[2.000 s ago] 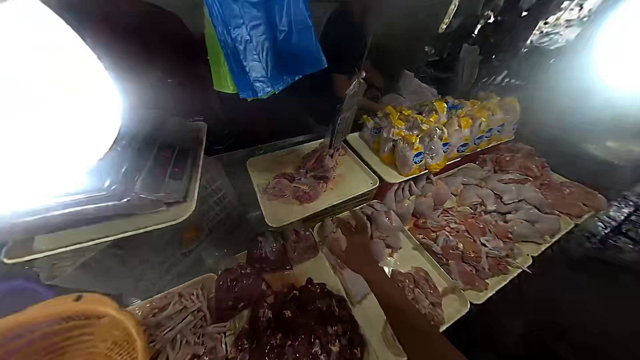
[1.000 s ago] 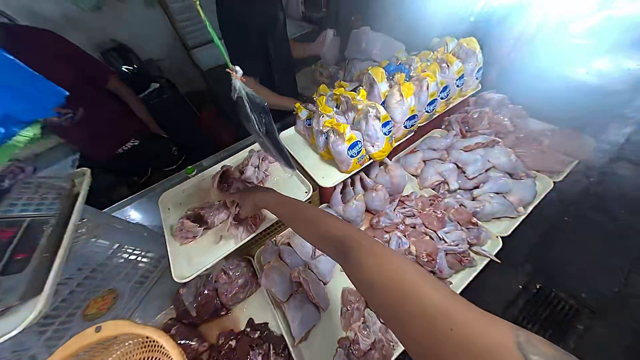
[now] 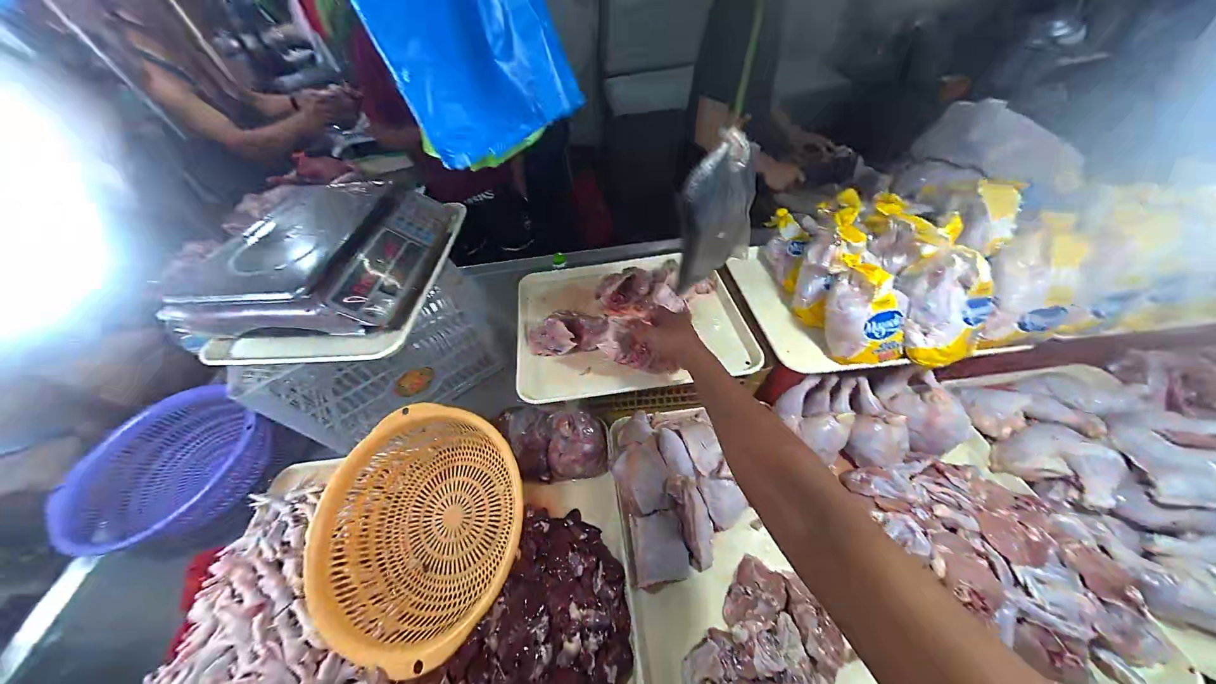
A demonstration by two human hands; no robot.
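My right hand (image 3: 665, 334) reaches over a cream tray (image 3: 556, 385) in the middle of the view, its fingers on pieces of raw poultry (image 3: 622, 344); whether they grip a piece is hard to see. A dark plastic bag (image 3: 717, 214) hangs on a green string just above the hand. Below that tray, another holds cut chicken pieces (image 3: 657, 551) and a pile of pinkish meat (image 3: 769, 627). My left hand is out of view.
An orange plastic basket (image 3: 418, 541) tilts over chicken feet (image 3: 252, 608) and dark livers (image 3: 551, 603). A weighing scale (image 3: 304, 256) and purple basket (image 3: 157, 470) are left. Bagged whole chickens (image 3: 864, 309) and chicken legs (image 3: 1073, 465) lie right. Other people's hands work behind.
Two seconds before, my right hand was over the cut chicken pieces on the nearer tray; now it is at the tray behind. The view has swung around.
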